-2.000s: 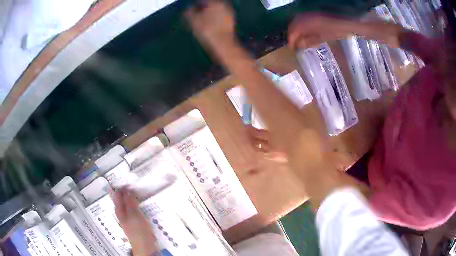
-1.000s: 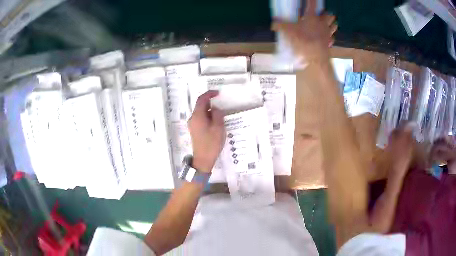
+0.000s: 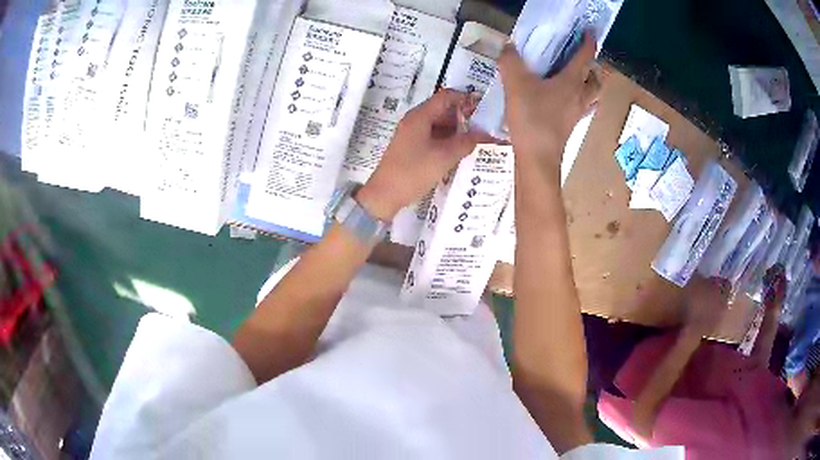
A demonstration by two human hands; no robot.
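A white printed carton (image 3: 466, 225) stands tilted in front of me, its top end at my hands. My left hand (image 3: 424, 148) is at that top end, fingers bent around the edge of the carton's opening. My right hand (image 3: 550, 103) is closed on a clear blister tray (image 3: 559, 31) with dark parts in it. The tray slants down toward the carton's top; whether its lower end is inside is hidden by my hands.
Printed cartons (image 3: 310, 117) lean in a row at left. White leaflets and light-blue slips (image 3: 649, 160) lie on the brown bench (image 3: 611, 247). More trays (image 3: 697, 220) lie at right by a co-worker's hands (image 3: 710, 305). A white packet (image 3: 760, 91) lies on the green belt.
My right hand has come back from over the belt with the tray, down to the carton's top end. My left hand remains at the carton. The view has turned.
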